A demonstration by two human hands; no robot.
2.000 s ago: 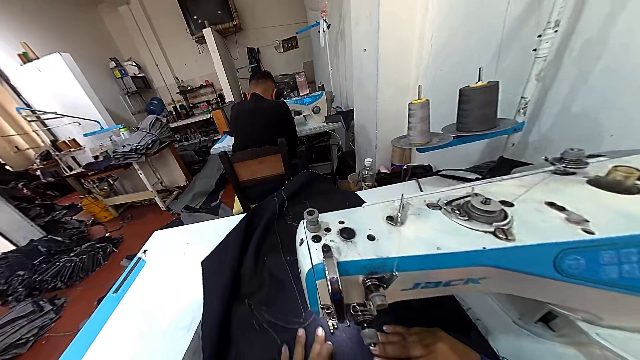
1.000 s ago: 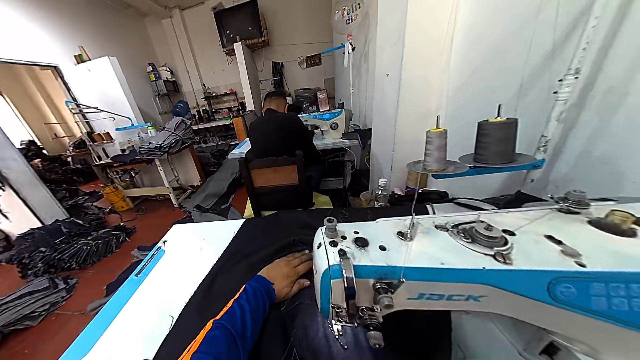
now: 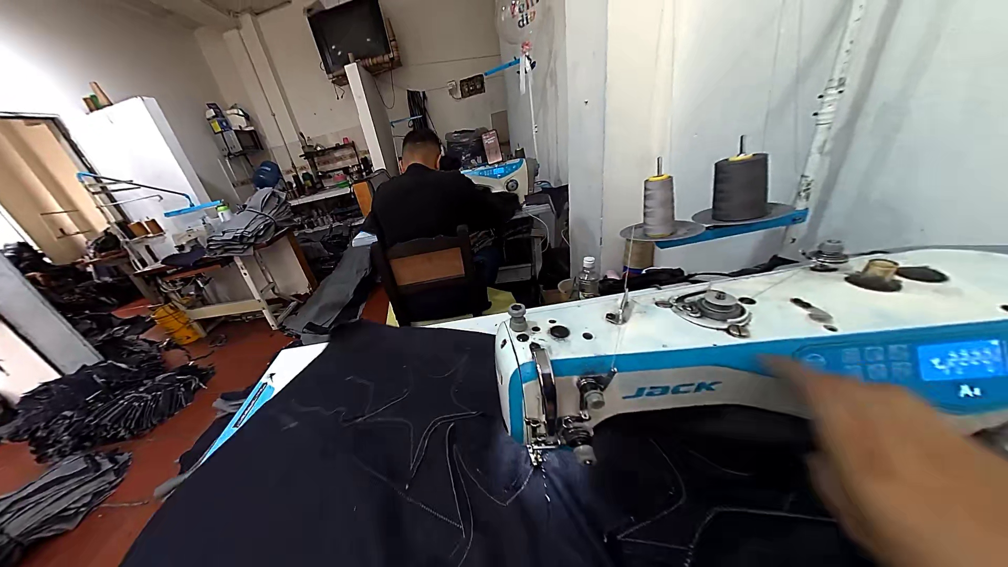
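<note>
A white and blue Jack sewing machine (image 3: pixel 709 346) spans the right half of the view. Dark navy fabric (image 3: pixel 354 472) with light stitched or drawn lines lies on the table and passes beneath the needle and presser foot (image 3: pixel 537 450), where a small light glows. My right hand (image 3: pixel 890 449), blurred, is raised in front of the machine's arm, its fingertips near the blue band left of the control panel (image 3: pixel 890 362). It seems to hold nothing, and its finger spread is unclear. My left hand is out of the frame.
Grey thread cones (image 3: pixel 658 206) stand on a blue-armed holder behind the machine. A co-worker in black (image 3: pixel 429 205) sits on a wooden chair (image 3: pixel 429 272) at another sewing machine (image 3: pixel 504 177). Piles of dark cut fabric (image 3: pixel 102 402) lie on the red floor at left. A plastic bottle (image 3: pixel 587 279) stands behind the table.
My left hand, on the fabric left of the needle one second ago, has left the view. My right hand has come up in front of the machine's arm. The fabric now lies spread wider to the left.
</note>
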